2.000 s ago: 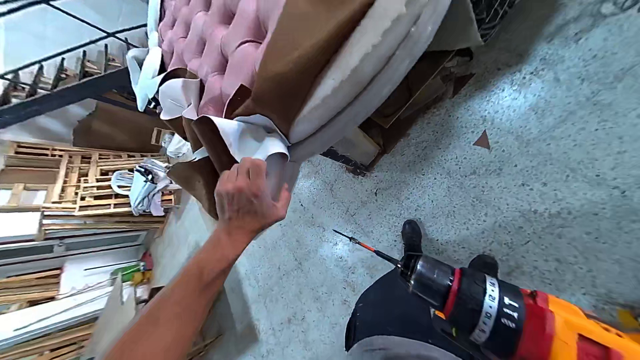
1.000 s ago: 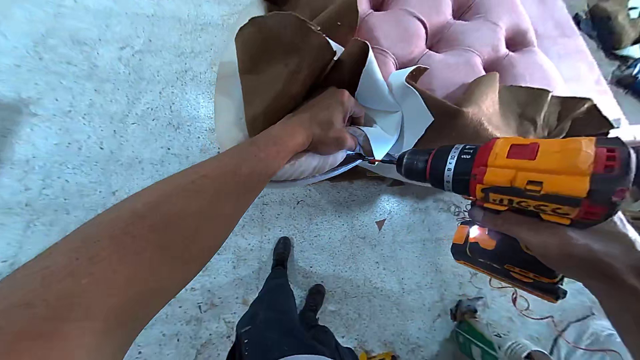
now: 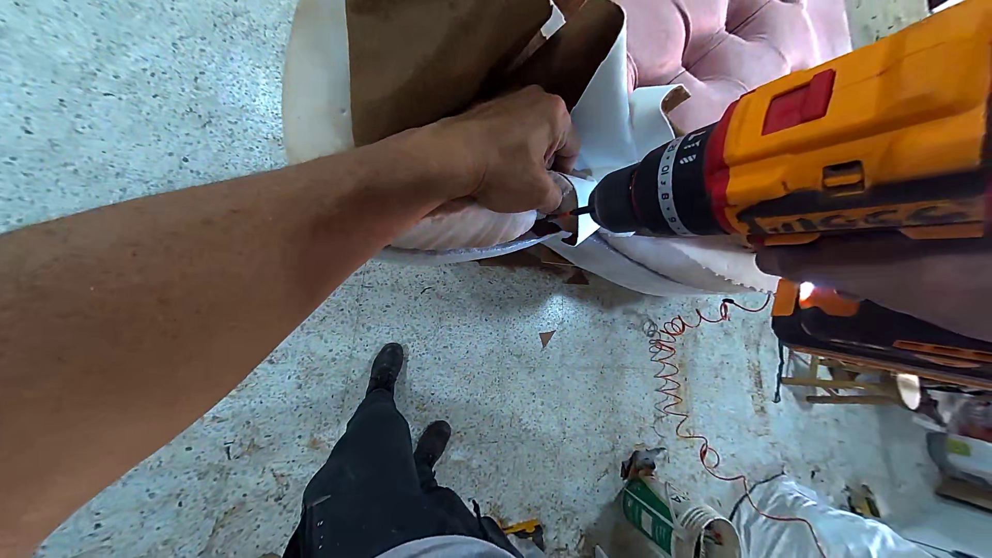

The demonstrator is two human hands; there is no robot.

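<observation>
My left hand [image 3: 519, 151] grips the folded edge of brown leather-like upholstery material [image 3: 442, 62] with a white backing [image 3: 604, 116], at the padded rim of a tufted pink furniture piece [image 3: 744, 46]. From the right, my right hand [image 3: 876, 271] holds a yellow, black and red cordless drill [image 3: 852, 139] by its grip. The drill's thin bit [image 3: 570, 213] points left and reaches the gap in the material just below my left fingers; its tip is hidden there. A pale padded edge [image 3: 473, 225] curves under my left wrist.
A coiled red hose [image 3: 666, 364] runs over the speckled floor [image 3: 496, 372]. At the bottom right lie a green and white container [image 3: 651, 511], a white bucket [image 3: 709, 531] and a white sack [image 3: 806, 519]. A wooden stool-like frame [image 3: 837, 387] stands at right. My feet are below the furniture.
The drill, pointing at open floor two seconds ago, has come to the fabric beside my left hand. Since one second ago the view has moved closer, with both hands still at the edge.
</observation>
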